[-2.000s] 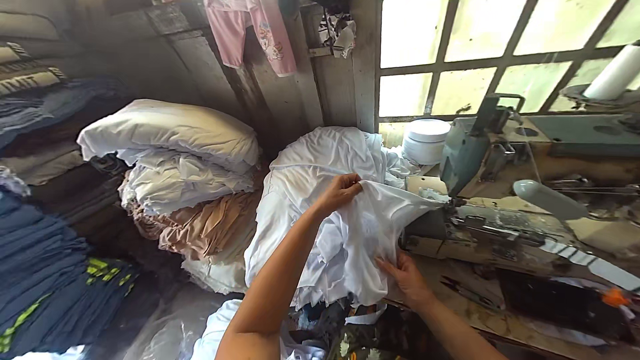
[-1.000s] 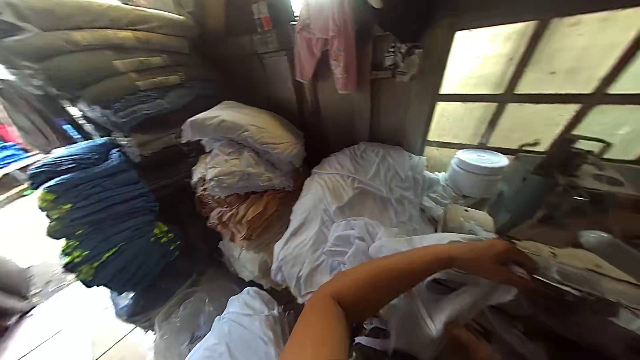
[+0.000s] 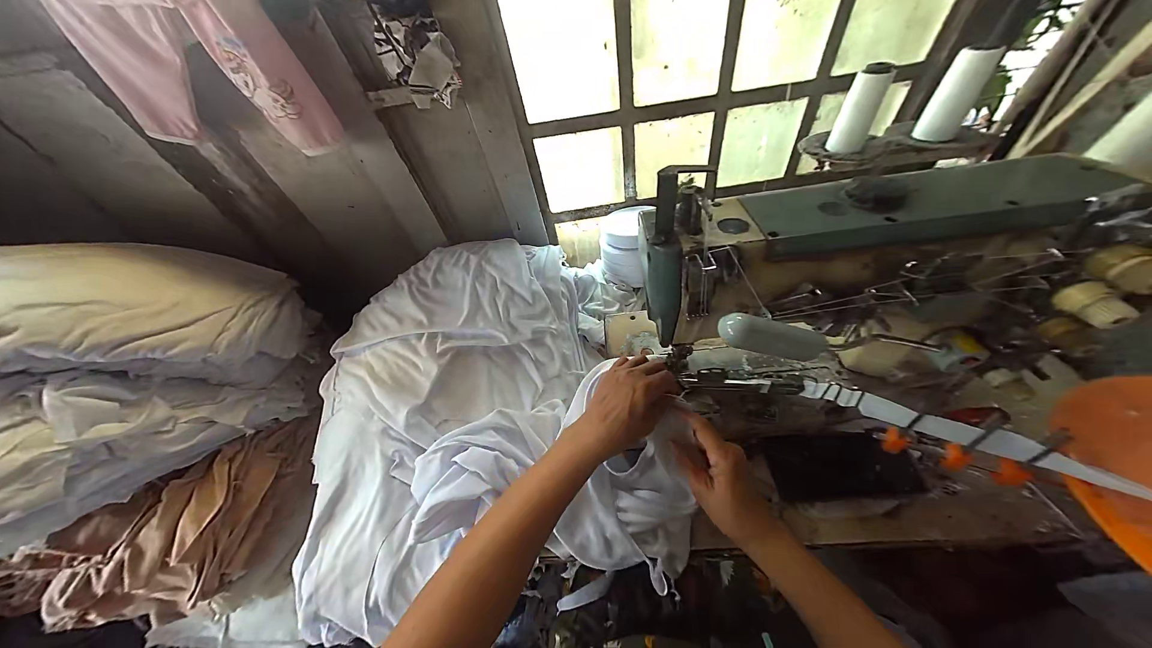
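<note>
My left hand (image 3: 633, 402) lies palm down on a white knit garment (image 3: 630, 504), its fingertips just beside the presser foot (image 3: 677, 355) of an industrial sewing machine (image 3: 828, 211). Close by on the right, my right hand (image 3: 717, 468) pinches the garment's edge between thumb and fingers. The cloth hangs below both hands over the table's front edge. A white binding tape (image 3: 886, 412) runs from the right into a metal folder (image 3: 751, 382) at the foot. The needle is too small to make out.
A heap of white garments (image 3: 450, 360) lies left of the machine, and stacked cloth bundles (image 3: 135, 306) stand farther left. Behind the needle area is a white round container (image 3: 623, 243). Thread cones (image 3: 859, 108) stand above the machine, and an orange object (image 3: 1111, 450) is at the right edge.
The view has swung right since one second ago. My left hand, which reached out to the machine, now rests on the cloth by the foot, and my right hand shows beside it.
</note>
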